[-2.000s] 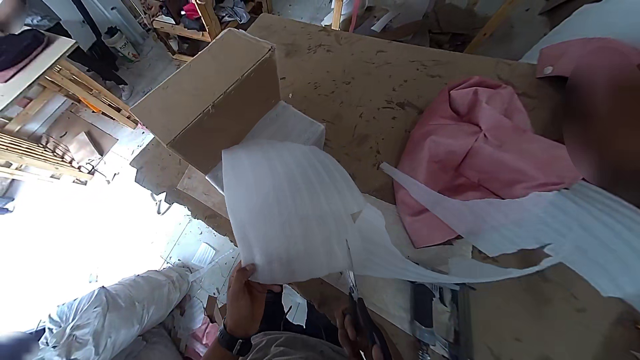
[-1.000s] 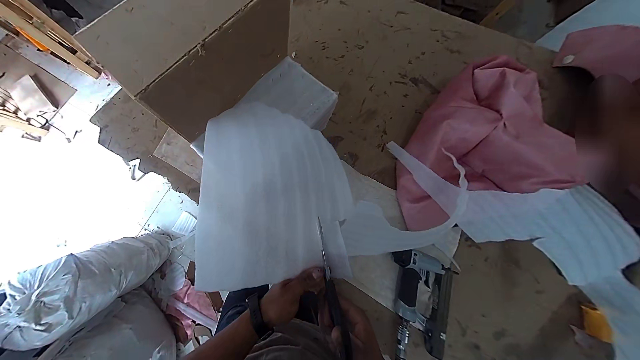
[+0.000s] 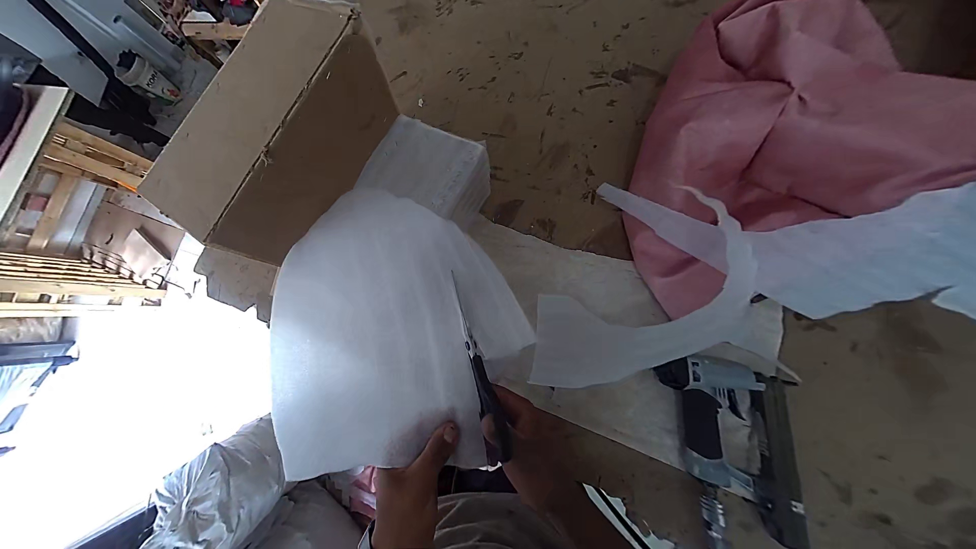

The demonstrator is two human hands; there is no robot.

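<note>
My left hand (image 3: 418, 480) pinches the lower edge of a white foam sheet (image 3: 351, 328), thumb on top. My right hand (image 3: 526, 438) holds black-handled scissors (image 3: 482, 381), their blades pointing up over the right part of the sheet. Just right of the sheet lies a curved white foam offcut (image 3: 610, 347), apart from it, its upper end against a wider foam piece (image 3: 846, 259) by a pink fabric bundle (image 3: 770, 114). A pneumatic stapler (image 3: 705, 427) rests on the table to the right of my right hand.
An open cardboard box (image 3: 305, 145) stands behind the sheet, with a white foam-wrapped block (image 3: 435, 164) beside it. A flat pale sheet (image 3: 595, 274) lies on the worn table (image 3: 534, 69). Silvery wrapped rolls (image 3: 229, 488) are below the table edge at lower left.
The curved strip, joined to the sheet two seconds ago, now lies separate at its right. My left hand has shifted right along the sheet's lower edge, closer to the scissors.
</note>
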